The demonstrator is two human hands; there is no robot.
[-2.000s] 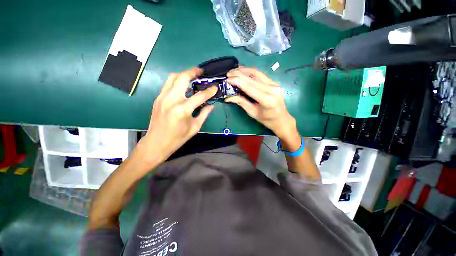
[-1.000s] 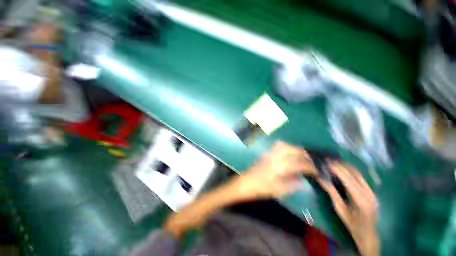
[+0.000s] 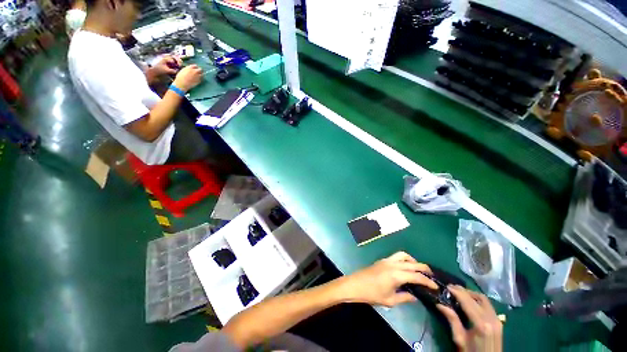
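Note:
A black housing (image 3: pixel 438 294) is held between my two hands low at the right, at the near edge of the green bench. My left hand (image 3: pixel 393 278) grips its left end from above. My right hand (image 3: pixel 476 322) holds its right end. The fingers hide much of it, so its inside is hard to make out. The backing sheet (image 3: pixel 393 218) with black adhesive pads (image 3: pixel 364 231) lies just beyond my left hand. The open screw bag (image 3: pixel 487 261) lies beyond my right hand.
A second plastic bag (image 3: pixel 433 192) lies against the white rail. The electric screwdriver (image 3: pixel 584 302) is at the right edge. A white divided bin (image 3: pixel 235 265) with black parts stands left of the bench. A person in white (image 3: pixel 117 89) sits on a red stool (image 3: pixel 180 185), upper left.
The view has swung left and up, bringing the other person and more of the bench into sight. The housing stays in both hands. The green box has nearly left the picture.

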